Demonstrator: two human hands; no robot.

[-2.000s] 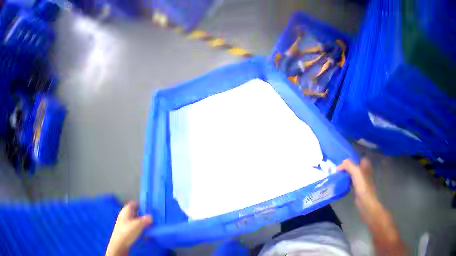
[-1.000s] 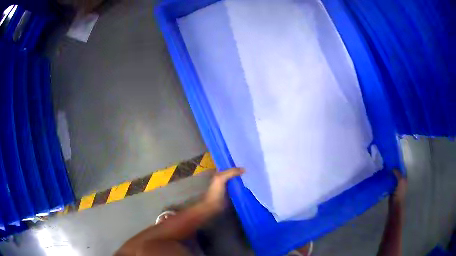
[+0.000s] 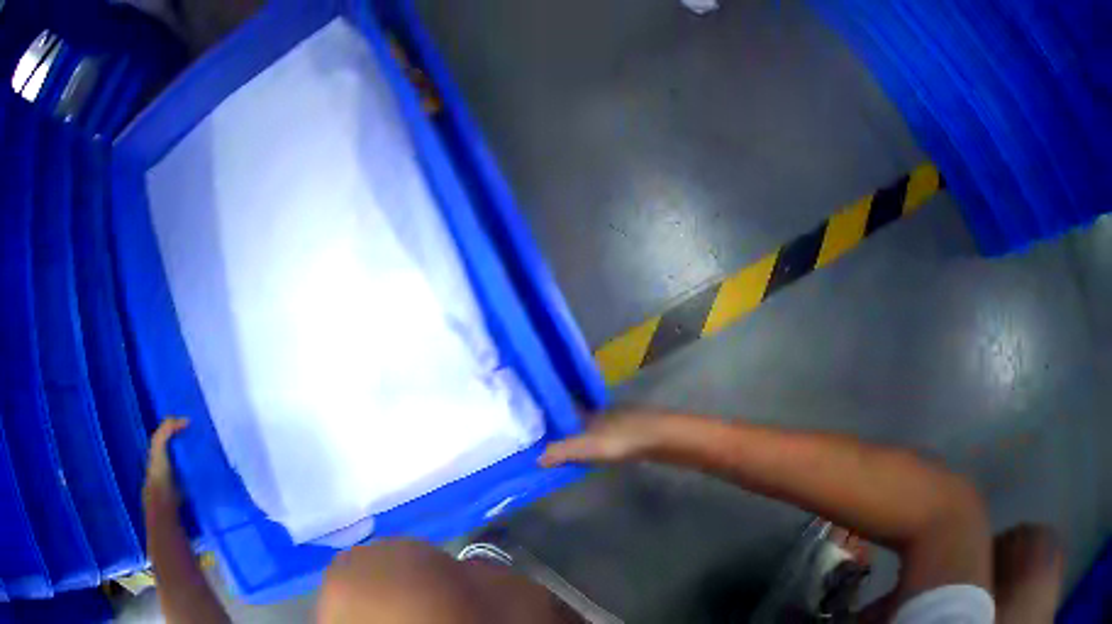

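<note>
A large shallow blue crate is held tilted in front of me, beside a tall crate stack. A white liner sheet covers its bottom, with a crumpled edge at the near right corner. My left hand grips the crate's near left side. My right hand grips its near right corner. Another blue crate edge shows just beyond its right side, with small orange-tan parts partly hidden behind the held crate.
Tall stacks of blue crates stand at the left and upper right. Yellow-black floor tape runs across the grey floor. A blurred item with a strap shows at the bottom edge.
The held crate has moved to the left, up against the left stack. The right stack and more floor tape now show on the right. Both hands still grip the crate.
</note>
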